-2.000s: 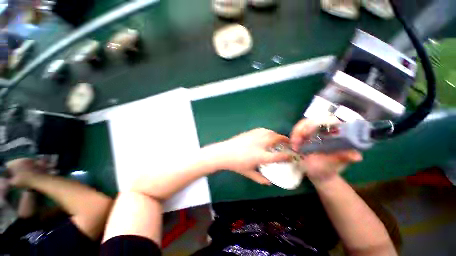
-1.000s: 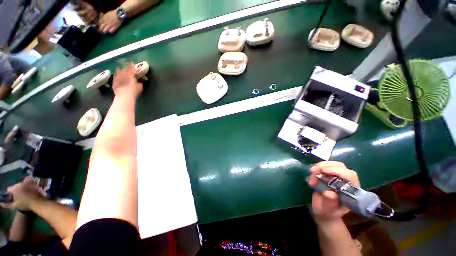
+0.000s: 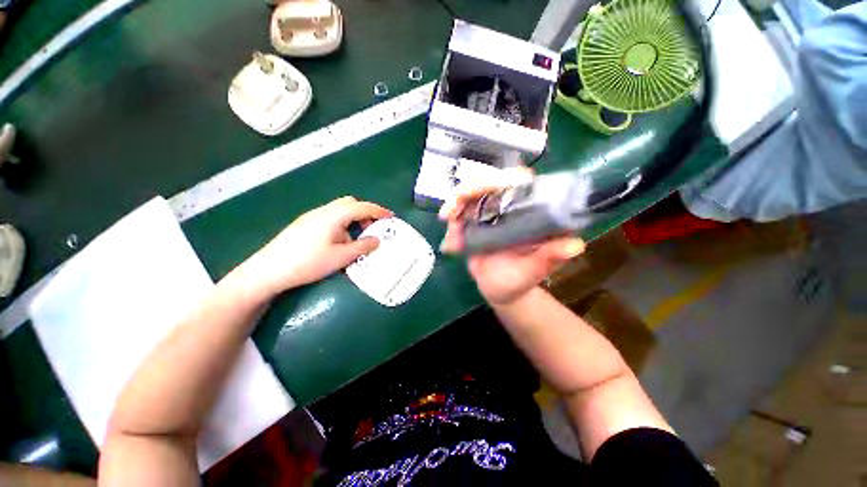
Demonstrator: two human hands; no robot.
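Note:
A white plug housing (image 3: 397,269) lies flat on the green bench near its front edge. My left hand (image 3: 333,238) holds the housing at its upper left edge, fingers and thumb on it. My right hand (image 3: 509,252) is closed around the grey electric screwdriver (image 3: 532,214), just right of the housing and apart from it. The driver's tip is blurred and cannot be made out. The silver-white screw feeder (image 3: 490,124), with dark screws in its hopper, stands beyond my right hand, which partly overlaps its near end.
A white paper sheet (image 3: 124,314) lies under and beside my left forearm. More housings (image 3: 270,95) lie beyond the pale strip (image 3: 285,152), near two tiny clear rings (image 3: 381,89). A green fan (image 3: 639,59) stands right of the feeder. A person's light blue sleeve (image 3: 808,124) is at the right.
My left hand has come back from the far-side housings and now holds one on the near bench. My right hand has raised the screwdriver beside the feeder. The view has shifted right.

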